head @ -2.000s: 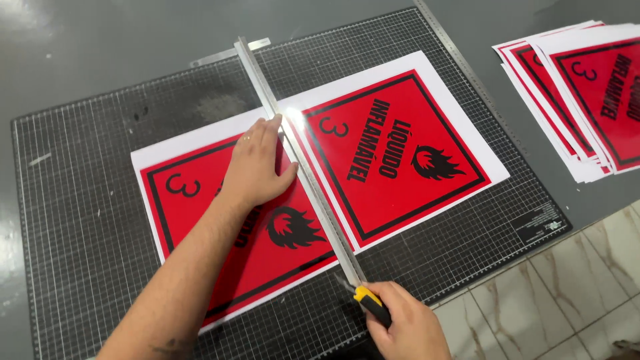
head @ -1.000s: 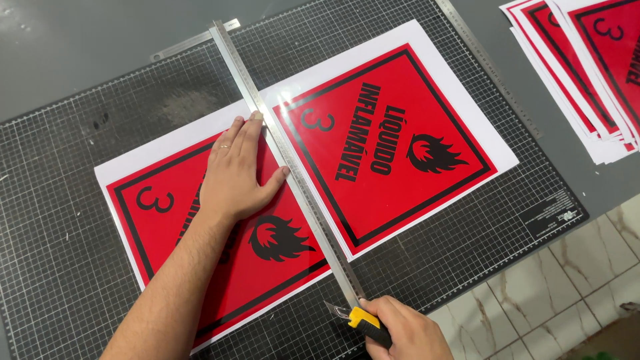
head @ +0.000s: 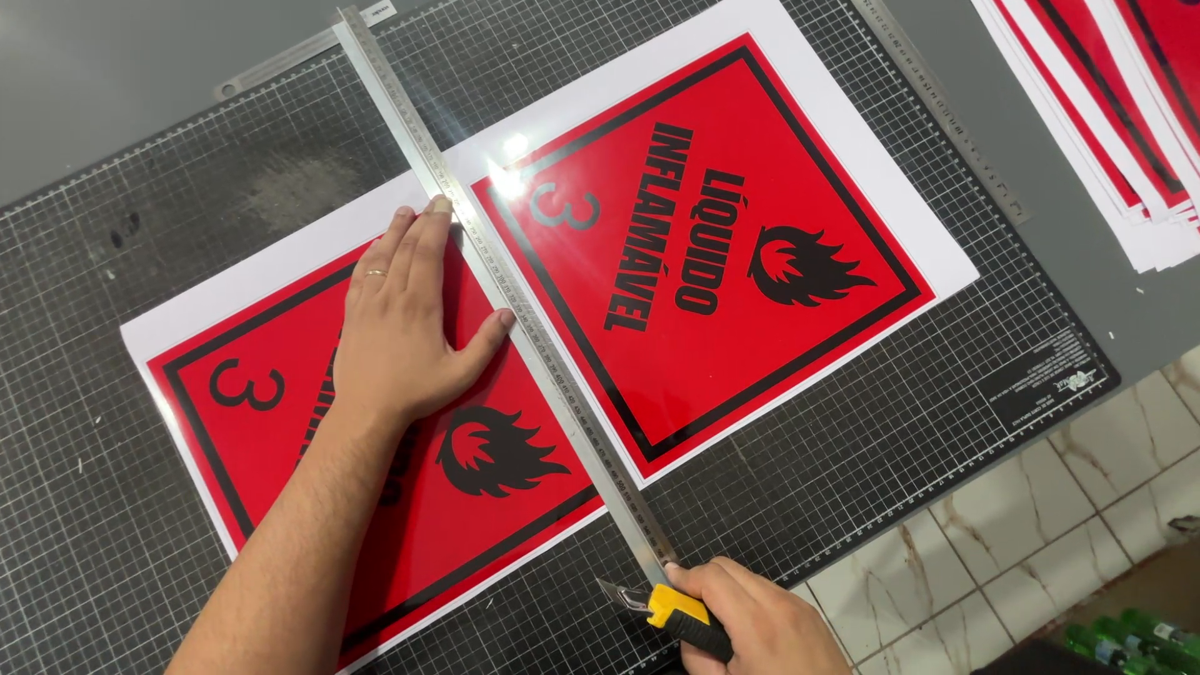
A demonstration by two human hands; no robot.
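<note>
A long metal ruler [head: 534, 347] lies diagonally across a printed sheet [head: 844, 187] bearing two red flammable-liquid signs. My left hand [head: 403, 319] presses on the left red sign [head: 511, 394], its fingertips and thumb on the ruler. A ring is on one finger. At the ruler's near end, my right hand [head: 750, 619] grips a yellow and black utility knife [head: 680, 614], its blade exposed and pointing up-left. The right red sign [head: 694, 375] lies flat beyond the ruler, with glare near its upper left corner.
The sheet rests on a black gridded cutting mat [head: 900, 403]. One metal ruler [head: 281, 64] lies at the mat's far edge, another [head: 947, 117] along its right side. More printed red sheets [head: 1116, 141] are stacked at the upper right. Green bottles [head: 1130, 642] stand low at the lower right.
The view has come closer to the sheet. My left hand stays on the ruler and my right hand still holds the knife at its near end.
</note>
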